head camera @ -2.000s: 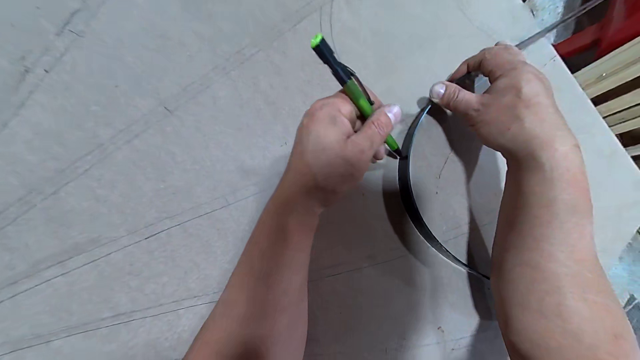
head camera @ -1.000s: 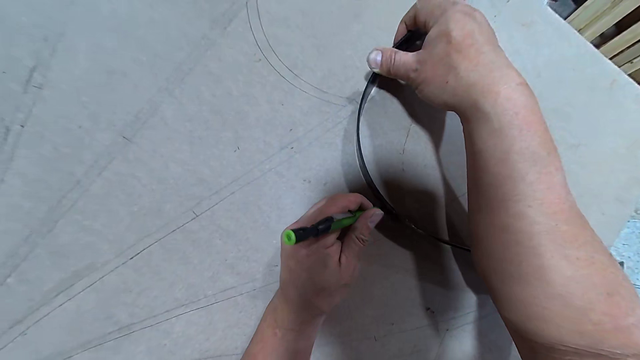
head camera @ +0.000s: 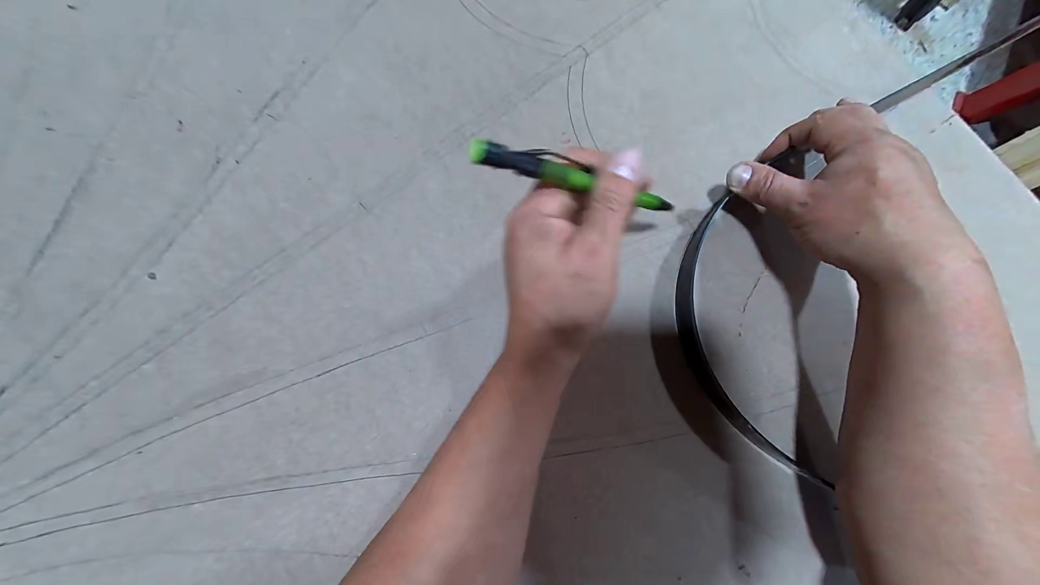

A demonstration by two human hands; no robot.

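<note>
My left hand (head camera: 569, 244) grips a green and black mechanical pencil (head camera: 561, 175), its dark tip pointing right, a little left of a curved strip. The tip seems to be off the surface, above its shadow. My right hand (head camera: 869, 179) pinches the upper part of the thin black curved strip (head camera: 687, 313), which bows to the left and runs down behind my right forearm. A straight length of strip (head camera: 934, 81) extends from behind that hand to the upper right. Under both hands lies a pale flat board (head camera: 284, 406) with pencilled lines and arcs.
The board's edge runs down the right side. Beyond it are a red bar (head camera: 1003, 93), pale wooden slats (head camera: 1020, 154) and a dark object (head camera: 918, 12) on a speckled floor. Paired pencil arcs (head camera: 577, 97) mark the board above my left hand.
My left hand has lifted the pencil from beside the strip's lower part and moved up along it. The right hand still holds the strip's upper part. The view has shifted.
</note>
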